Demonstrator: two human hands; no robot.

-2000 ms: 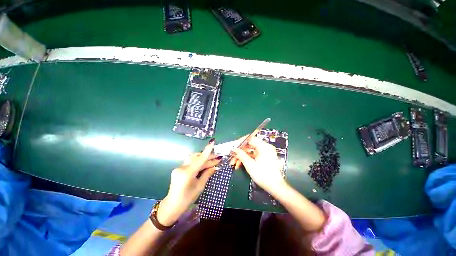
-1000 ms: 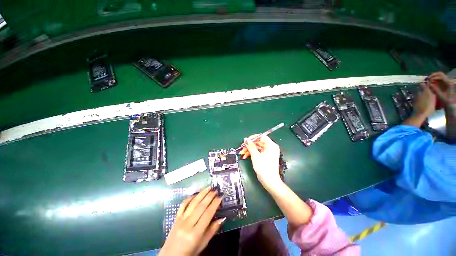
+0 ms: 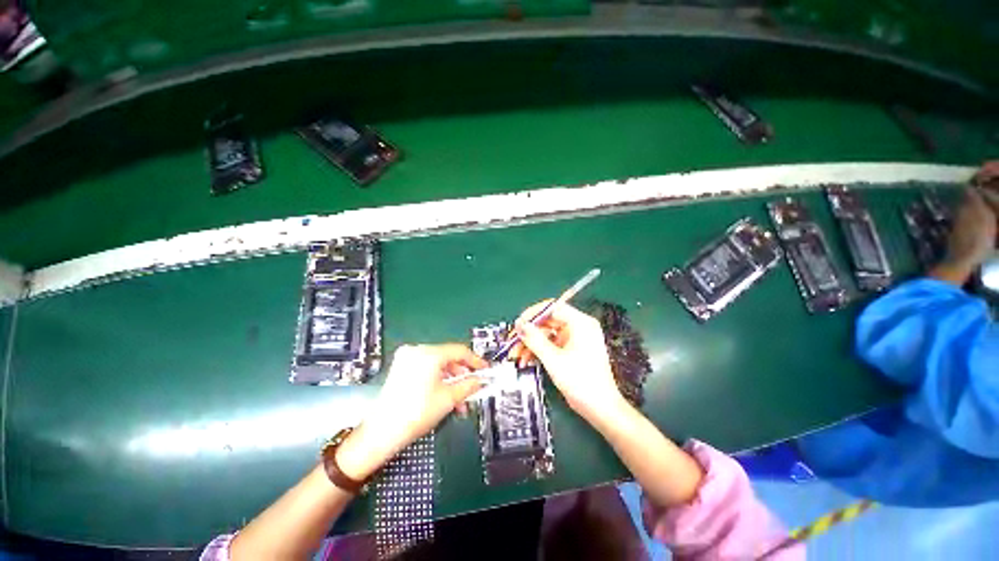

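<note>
An open-back phone unit [image 3: 515, 422] lies on the green bench before me, its upper end partly covered by my hands. My left hand [image 3: 429, 384] is over the phone's upper left side and holds a white strip [image 3: 473, 376] between the fingers. My right hand [image 3: 566, 353] holds silver tweezers [image 3: 572, 287], their tips down by the strip and the phone's upper end. The exact contact of the tips is hidden. The dotted sheet [image 3: 405, 499] lies at the bench edge, left of the phone. A pile of small black parts [image 3: 627, 356] lies right of my right hand.
Another phone unit [image 3: 334, 318] lies at left below the white rail [image 3: 482, 206]. Several phones lie at right, near a neighbour's blue sleeve [image 3: 942, 351] and hand. The green conveyor [image 3: 526, 132] behind the rail carries more phones.
My left hand has lifted from the phone's left side and now holds the white strip, which lay on the bench. My right hand with the tweezers has closed in on it.
</note>
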